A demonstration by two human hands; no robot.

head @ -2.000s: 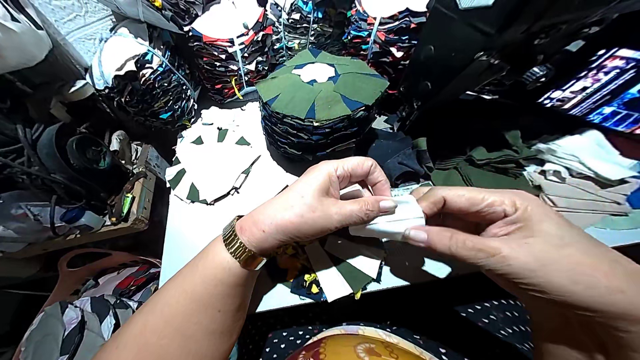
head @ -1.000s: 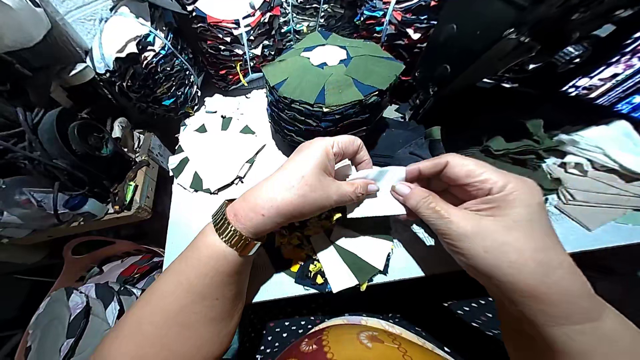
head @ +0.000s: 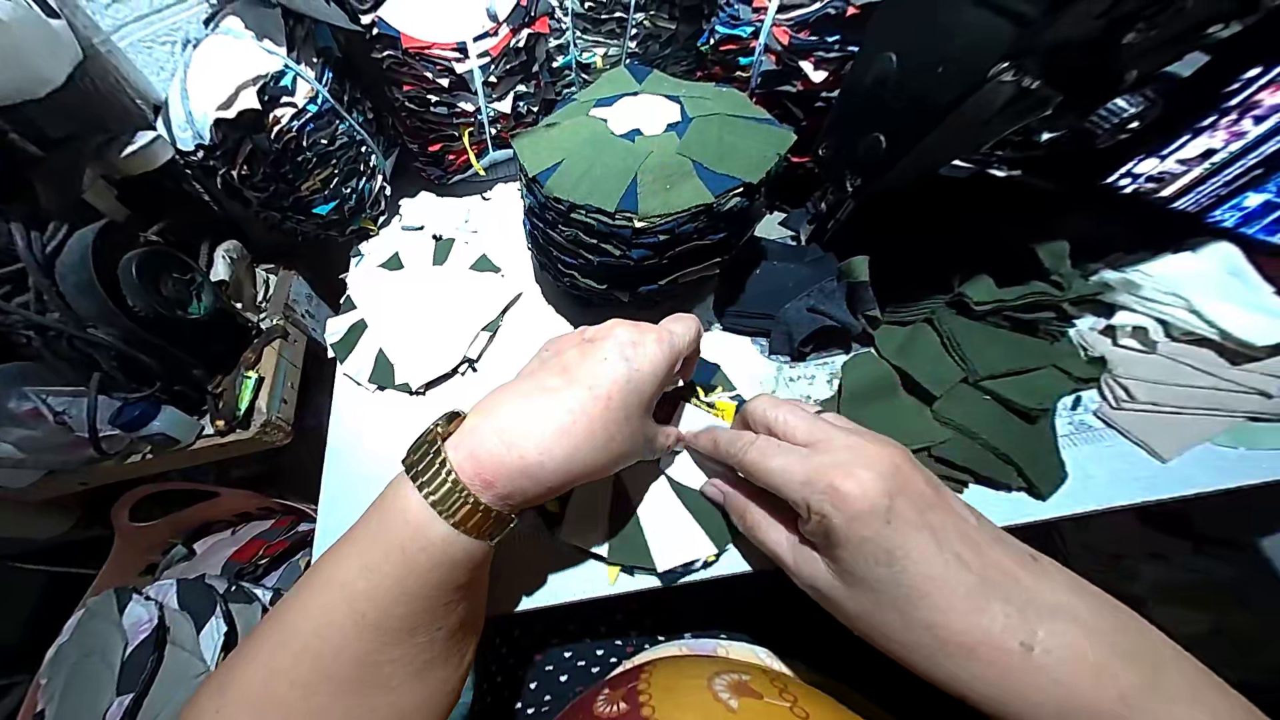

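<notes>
A round of green and white fabric wedges (head: 655,515) lies near the table's front edge, below my hands. My left hand (head: 580,400), with a gold-coloured watch (head: 450,480) on its wrist, is bent over the round's far part, thumb and fingers pinching a white fabric piece (head: 700,420). From the right, my right hand (head: 830,480) has its index finger and thumb on the same piece. Yellow scraps show just beyond the fingertips. Part of the round is hidden under both hands.
Behind stands a tall stack of green and dark blue fabric rounds (head: 650,170). A white round with green wedges (head: 430,310) lies left. Green pieces (head: 960,390), beige pieces (head: 1190,370) and dark pieces (head: 790,290) lie right. A pink basket (head: 140,530) of fabric stands lower left.
Both hands have moved down from above the table to the fabric round, with the white piece between them. Earlier they held it up, clear of the round.
</notes>
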